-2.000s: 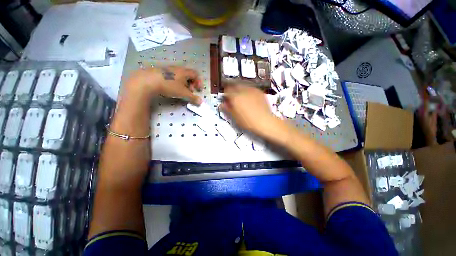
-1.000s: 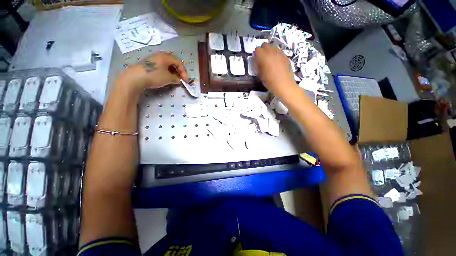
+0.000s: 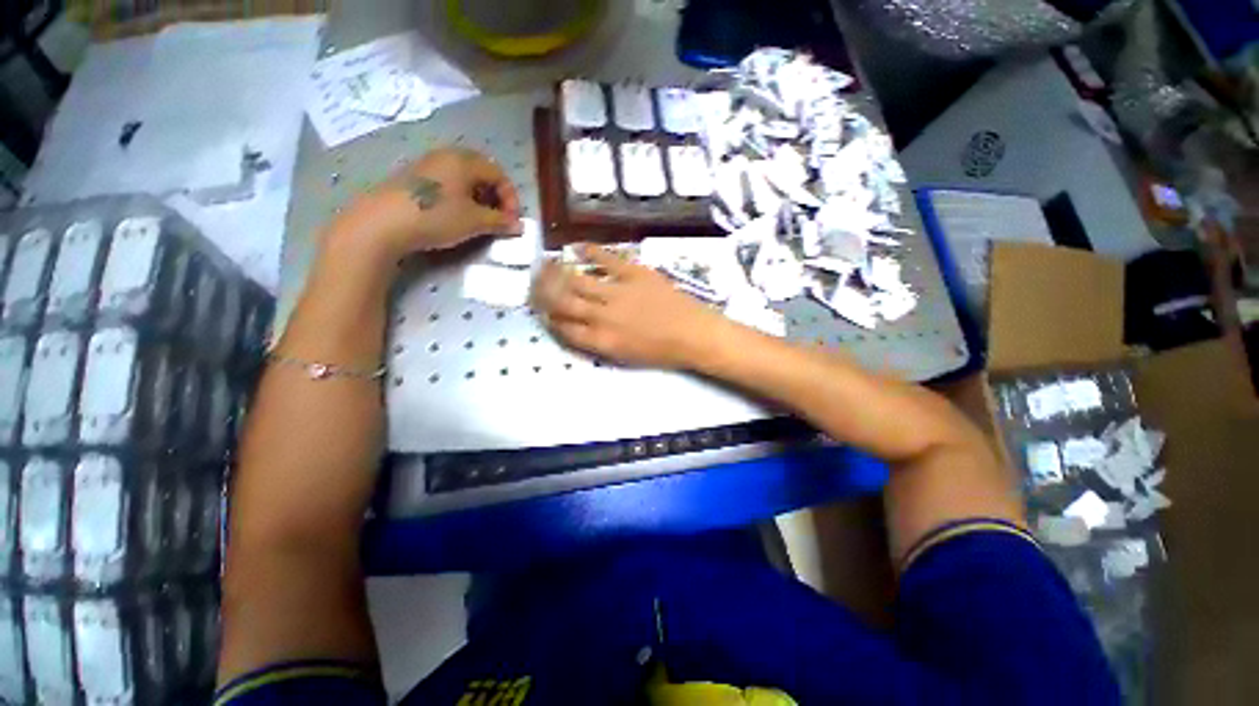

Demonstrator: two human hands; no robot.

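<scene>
The dark red-brown fixture point(image 3: 635, 221) stands at the back middle of the perforated plate point(image 3: 483, 400), with white housings point(image 3: 643, 168) in both rows of its pockets. My left hand point(image 3: 435, 200) is left of the fixture, its thumb and fingertips pinching a white housing point(image 3: 515, 246). Another white piece point(image 3: 496, 286) lies just below it. My right hand point(image 3: 608, 306) is over the plate in front of the fixture, fingers curled down by white pieces; its fingertips are partly hidden, so a hold cannot be told.
A heap of white housings point(image 3: 828, 207) lies right of the fixture. Stacked clear blister trays point(image 3: 97, 400) stand at the left. A carton point(image 3: 1056, 310) is at the right. A dark slotted strip point(image 3: 594, 464) lies by the blue table edge point(image 3: 635, 508). The yellow-ringed machine head point(image 3: 518, 31) is above.
My right hand has moved from the fixture's right side down and left to the plate in front of it. The loose white pieces near the plate's middle have been shifted or gathered.
</scene>
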